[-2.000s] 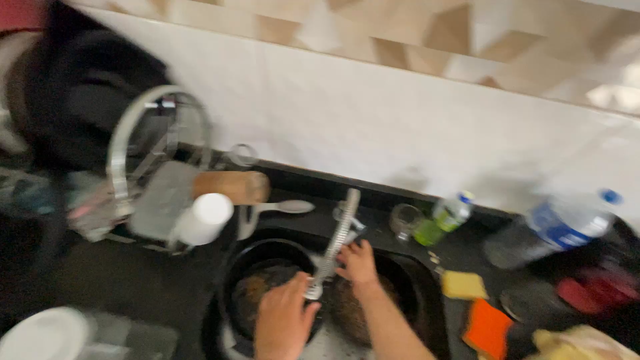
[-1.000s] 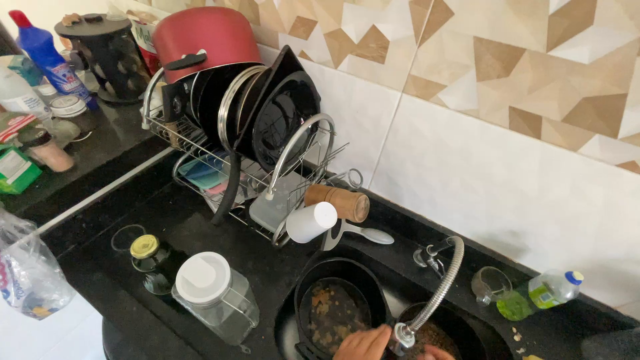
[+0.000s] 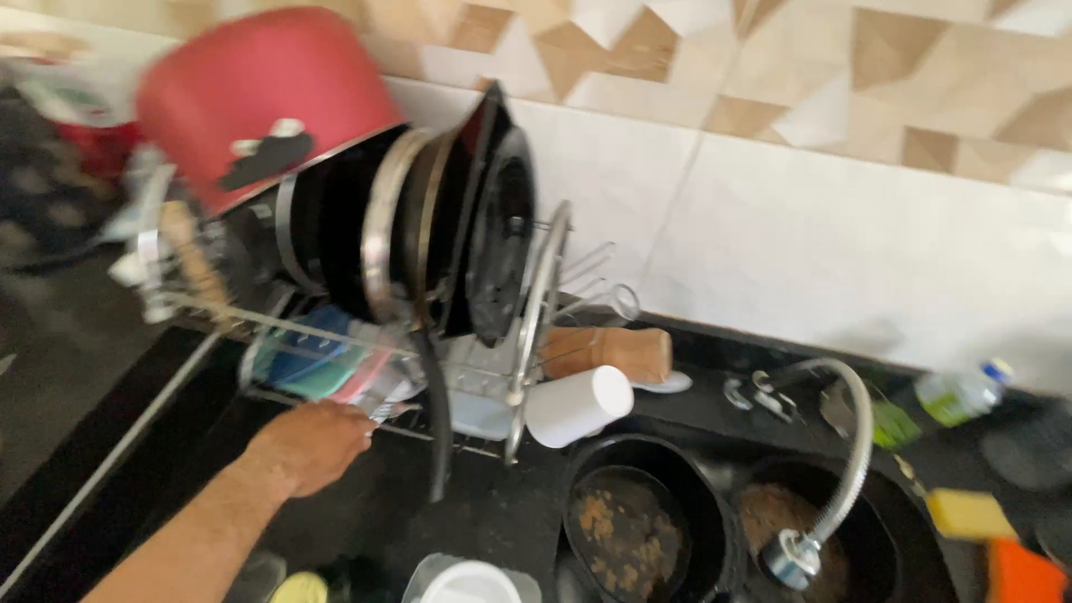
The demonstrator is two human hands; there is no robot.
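Observation:
My left hand (image 3: 314,448) is at the lower front edge of the metal dish rack (image 3: 360,339), its fingers closed around a small shiny utensil (image 3: 387,408), perhaps a fork; blur hides its exact kind. Behind the fingers, blue, green and pink plastic items (image 3: 322,356) lie on the rack's lower level. Above them stand black pans and lids (image 3: 494,226), with a red pot (image 3: 268,100) tipped on top. My right hand is out of the picture. Two black pans, one with liquid and brown food bits (image 3: 628,532), sit in the sink under the flexible faucet (image 3: 858,452).
A white cup (image 3: 582,406) and a brown cylindrical container (image 3: 611,353) lie at the rack's right end. A lidded clear pitcher (image 3: 471,584) and a yellow-lidded jar (image 3: 300,589) stand in front. Right of the sink are a yellow sponge (image 3: 971,513), an orange cloth (image 3: 1026,571) and a bottle (image 3: 963,392).
My left hand has gone from the faucet over the sink to the dish rack on the left. My right hand has dropped out of sight. The view has swung left since the earliest frame.

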